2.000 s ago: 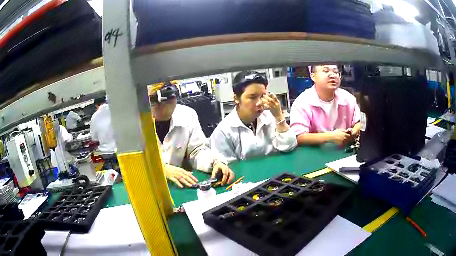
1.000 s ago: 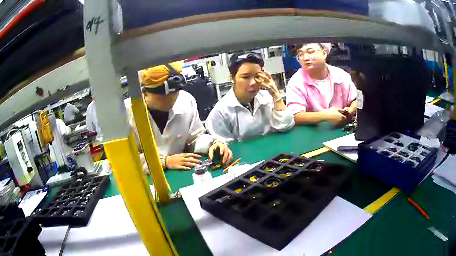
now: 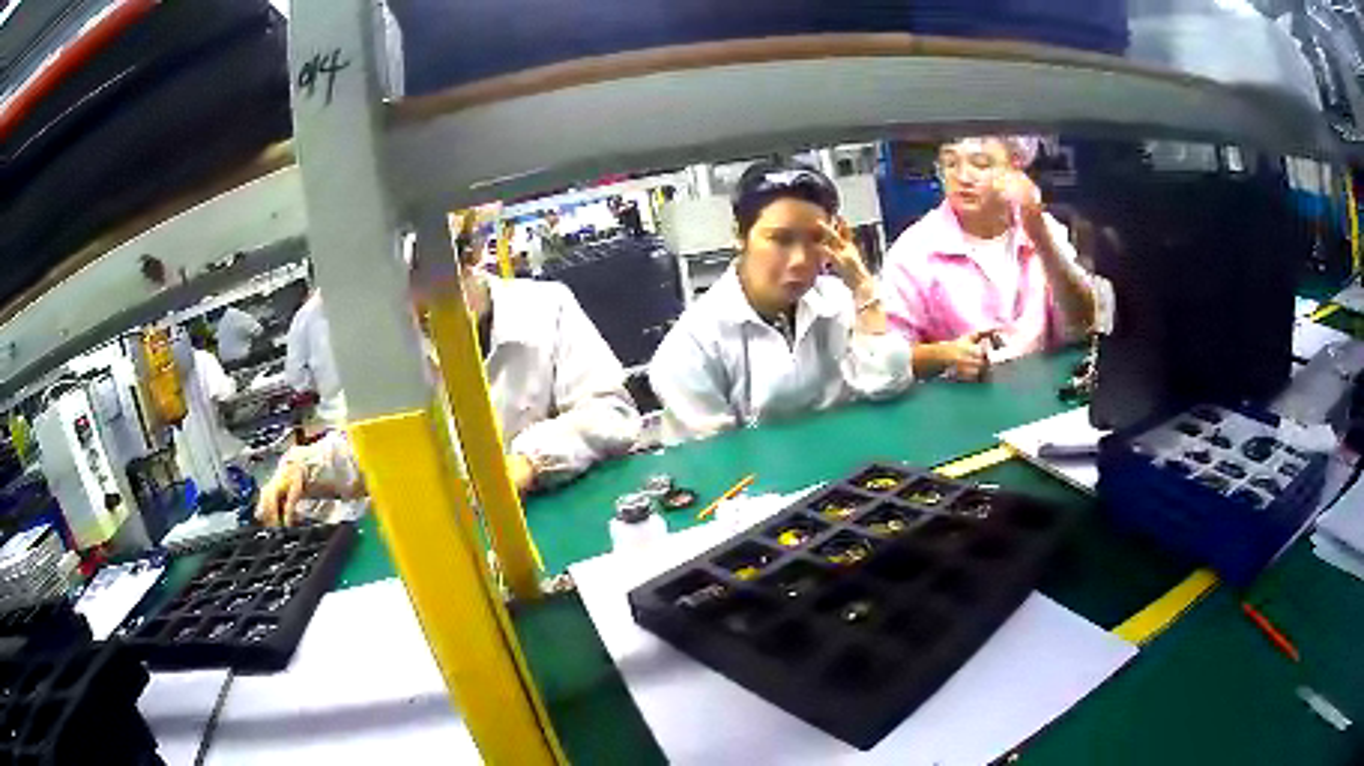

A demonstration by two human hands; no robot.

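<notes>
Neither of my hands is in view. A black compartment tray (image 3: 853, 599) lies nearest in front of me on a white paper sheet (image 3: 1070, 659). Some of its square pockets hold parts with yellowish or metallic surfaces, mostly toward the far left side; others look dark. A small clear jar (image 3: 637, 524) stands beside the tray's far left side. A blue divided box (image 3: 1204, 501) with whitish cells holding small dark parts stands to the right.
A grey post with yellow wrapping (image 3: 449, 584) rises at left under a shelf (image 3: 838, 97). Another black tray (image 3: 247, 599) lies left of it. Stacked black trays (image 3: 1189, 299) stand right. An orange-red stick (image 3: 1272, 632) lies near right. Three people (image 3: 770, 337) sit across the green bench.
The camera view has shifted. The person behind the post has moved a hand left to the left tray. The person in pink has raised a hand to the face. The front tray stays in place.
</notes>
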